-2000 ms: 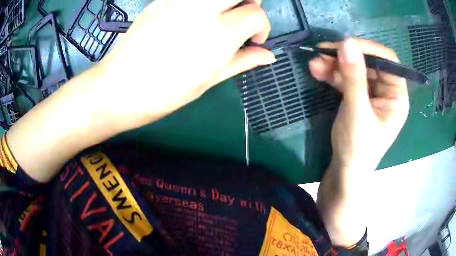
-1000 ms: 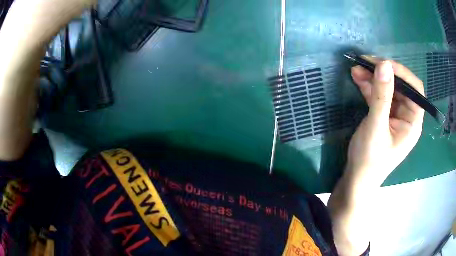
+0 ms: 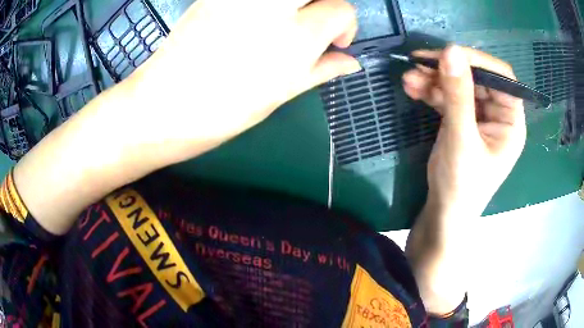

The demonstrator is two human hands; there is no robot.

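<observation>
My left hand (image 3: 320,38) is at the top centre, its thumb and fingers closed on the near edge of a black plastic frame (image 3: 378,43). My right hand (image 3: 474,96) holds black tweezers (image 3: 499,82) like a pen. Their silvery tips point left, close to the frame's lower edge; whether they touch it or hold a piece cannot be told. Below the frame a clear backing sheet with rows of small dark adhesive pads (image 3: 362,118) lies flat. Its right part is shaded beside my right hand.
A pile of black frames (image 3: 61,54) lies at the upper left, partly behind my left forearm. A pale thin line (image 3: 331,160) runs along the sheet's left side. More dark striped sheets (image 3: 554,70) lie at the right. The green mat's curved edge is at lower right.
My left hand has come back from the frame pile at the left to the centre, now with a frame in it. My right hand and the tweezers have shifted slightly left and up.
</observation>
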